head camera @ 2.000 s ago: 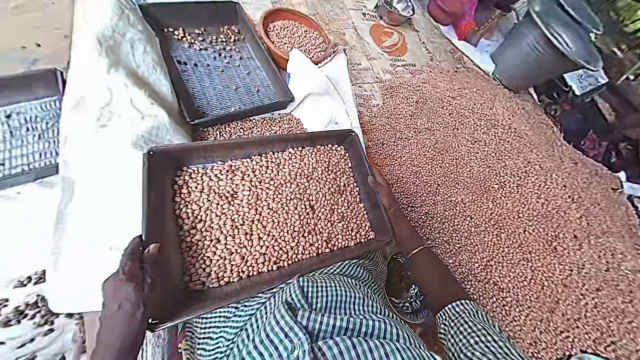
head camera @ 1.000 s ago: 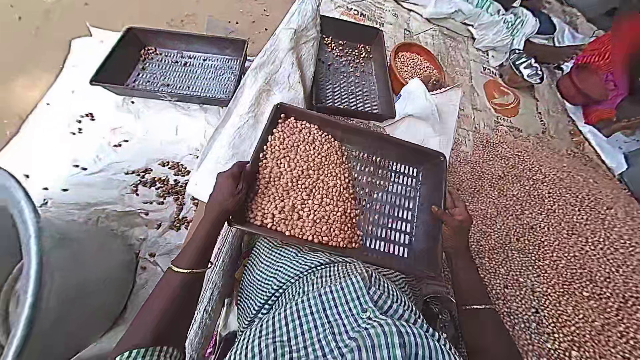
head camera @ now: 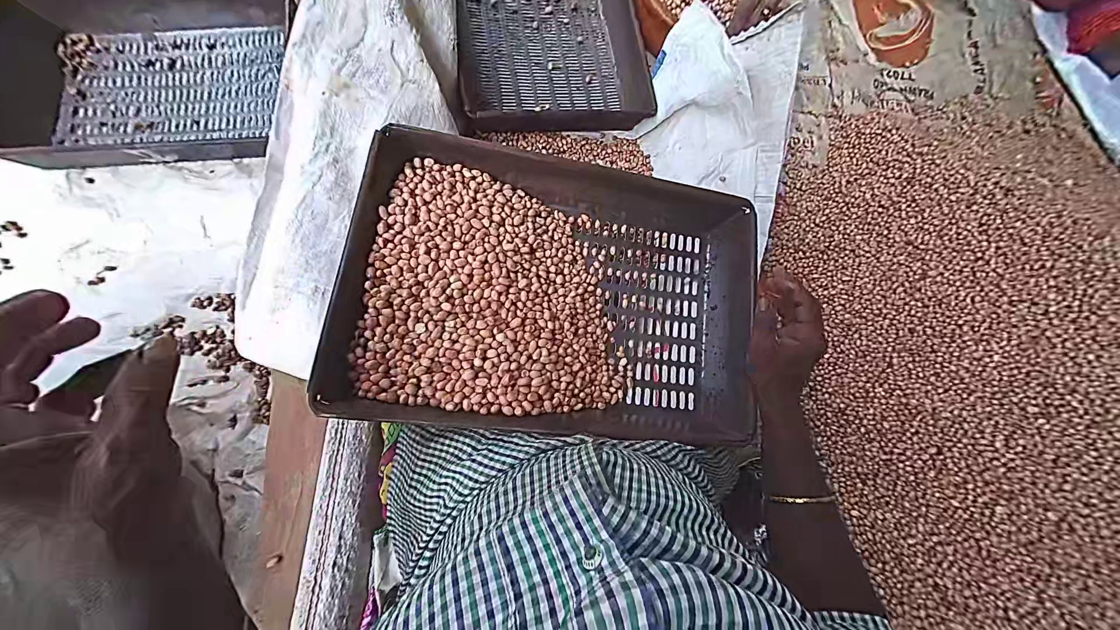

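Note:
A dark rectangular slotted sieve tray (head camera: 731, 262) is in front of my body, tilted slightly. Shelled peanuts (head camera: 490, 297) cover its left and middle part, while the slots show at its right. My right hand (head camera: 787, 332) grips the tray's right wall, with the fingers curled at the edge. Off the tray, at the far left and close to the camera, my left hand (head camera: 96, 411) is raised with fingers spread and holds nothing. What bears the tray's left side is hidden.
Two more slotted trays, one at the upper left (head camera: 166, 149) and one at top centre (head camera: 560, 118), lie beyond. A large spread of peanuts (head camera: 962, 367) covers the right side. Dark bits (head camera: 210, 341) lie on the white sheet at left. Another person's hand (head camera: 752, 13) is at the top.
My left hand has let go of the tray's left side and moved left. The peanuts, spread across the tray two seconds ago, are gathered toward its left. My right hand stays on the tray.

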